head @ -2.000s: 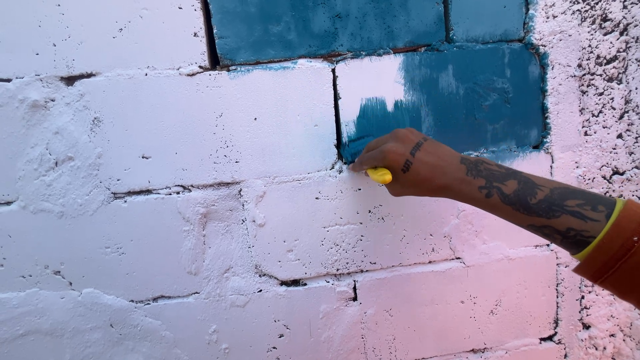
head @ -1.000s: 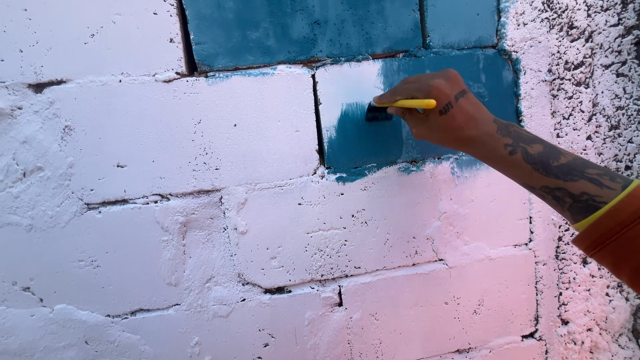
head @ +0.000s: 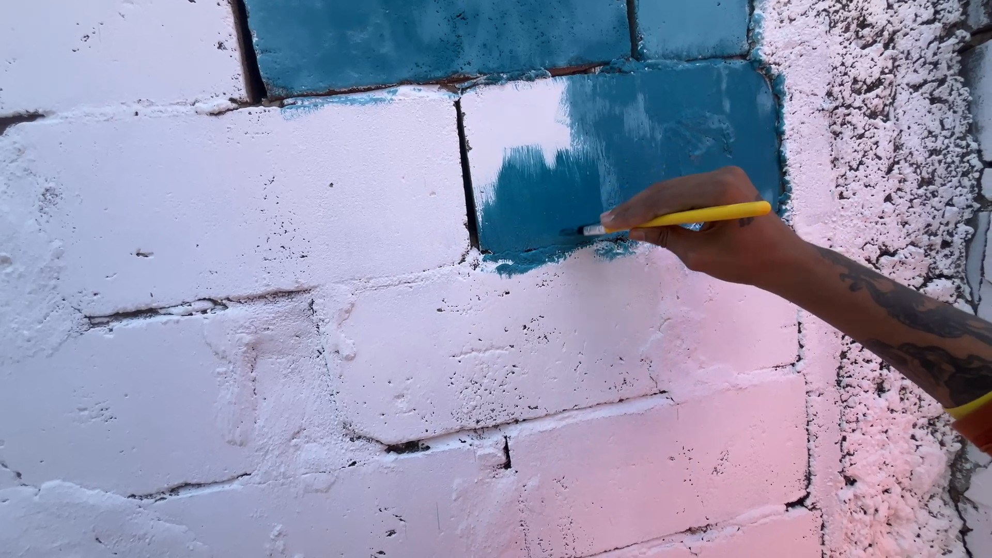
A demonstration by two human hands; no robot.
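Observation:
My right hand (head: 713, 225) holds a paintbrush with a yellow handle (head: 721, 213) and a pale metal ferrule. The brush's dark bristles (head: 572, 231) touch the lower part of a wall block (head: 535, 201) that is mostly coated in blue paint. A white unpainted patch (head: 515, 116) shows at that block's upper left. Blue paint runs a little past the block's lower edge. My left hand is out of view.
Blue blocks (head: 442, 39) lie above, parted by dark mortar gaps. A white block (head: 248, 209) with a blue smear on its top edge is at the left. White and pinkish blocks (head: 659, 457) spread below. Rough, pitted mortar (head: 899, 155) runs down the right side.
From the block's lower left corner, my right hand went up to its upper middle, then came down to its lower part. Blue paint now covers more of the block's lower left.

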